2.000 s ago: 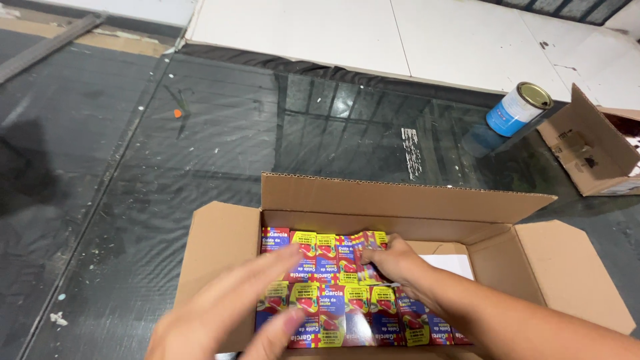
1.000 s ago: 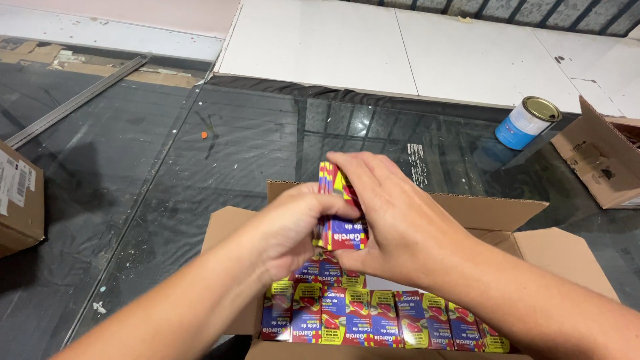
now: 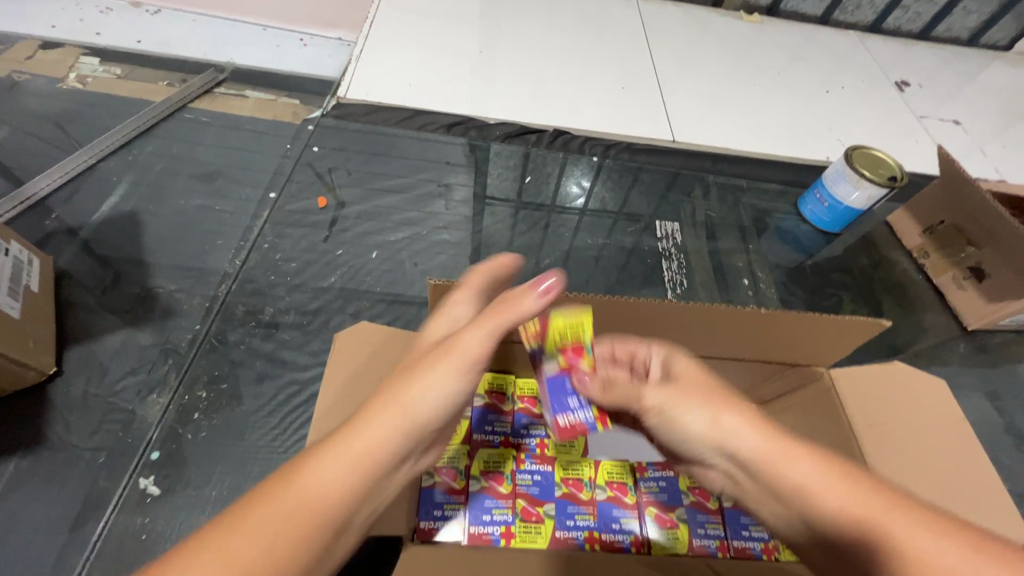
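My right hand (image 3: 672, 388) holds a small printed packet (image 3: 570, 372), yellow, red and blue, over an open cardboard carton (image 3: 784, 400). My left hand (image 3: 472, 344) is just left of the packet, fingers apart and raised; whether its palm touches the packet is hard to tell. Inside the carton, similar packets (image 3: 534, 500) stand side by side in a front row, with a shorter row behind them at the left. White shows on the carton's floor behind the front row at the right. My right forearm hides part of the carton's right side.
A blue and white can (image 3: 850, 190) stands on the dark covered table (image 3: 384, 232) at the back right, beside another open cardboard box (image 3: 960, 248). At the left edge is a cardboard box (image 3: 24, 312) with a label. A metal bar (image 3: 120, 140) lies at the back left.
A second ago both hands held a bunch of packets together above the carton. Now the left hand has its fingers apart, and the right hand holds a packet lower down.
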